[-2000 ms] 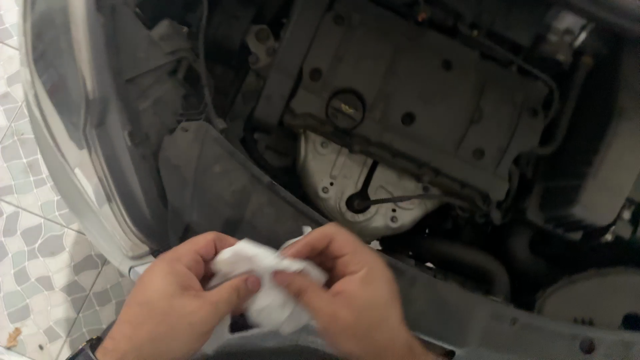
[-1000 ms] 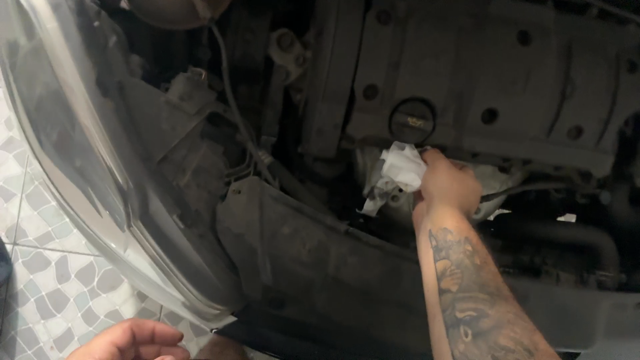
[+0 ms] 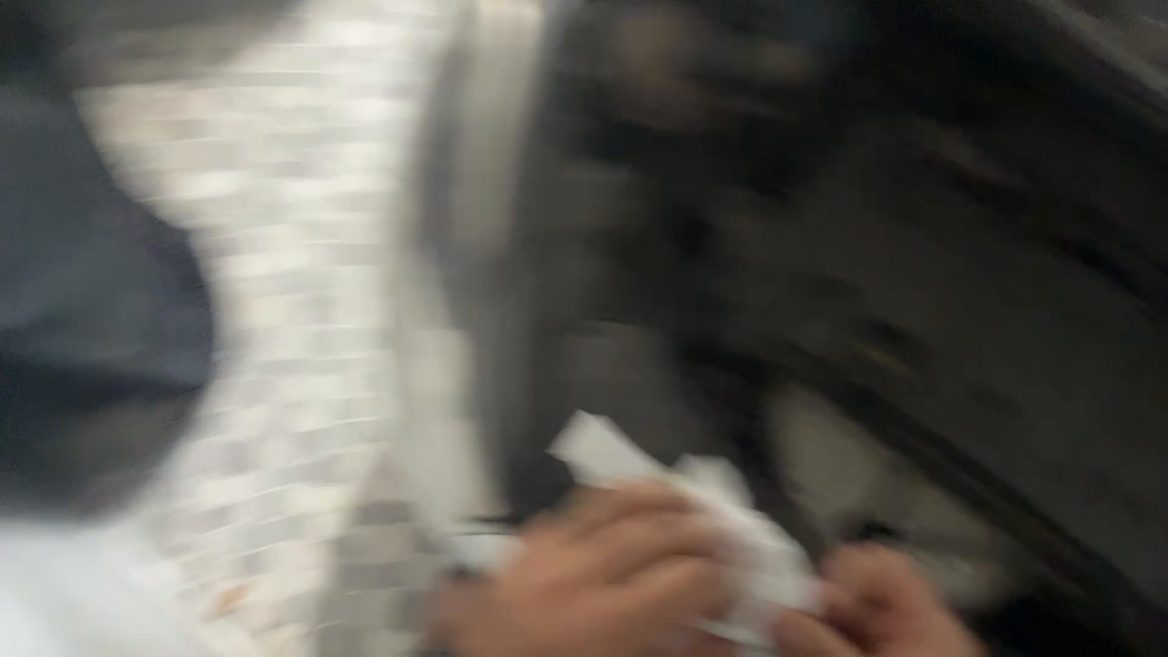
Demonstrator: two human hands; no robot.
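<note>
A crumpled white paper or cloth wipe (image 3: pixel 762 552) spans the gap between my two hands at the bottom of the blurred view. My left hand (image 3: pixel 607 575) grips it from the left, with its fingers folded over it. My right hand (image 3: pixel 881 607) pinches its lower right end. Both hands are over the front edge of a car's engine bay. The dark engine cover (image 3: pixel 985 301) lies beyond them to the right, and a pale metal part (image 3: pixel 867 456) shows below it, smeared by motion.
The car's front body edge (image 3: pixel 424 365) runs down left of centre. Left of it is tiled floor (image 3: pixel 292 301). A person in dark clothing (image 3: pixel 91 301) is at the far left, with a white surface (image 3: pixel 82 593) below.
The view has swung left. One second ago my right hand held the wipe over the engine and my left hand was apart from it; now both hands hold the wipe together.
</note>
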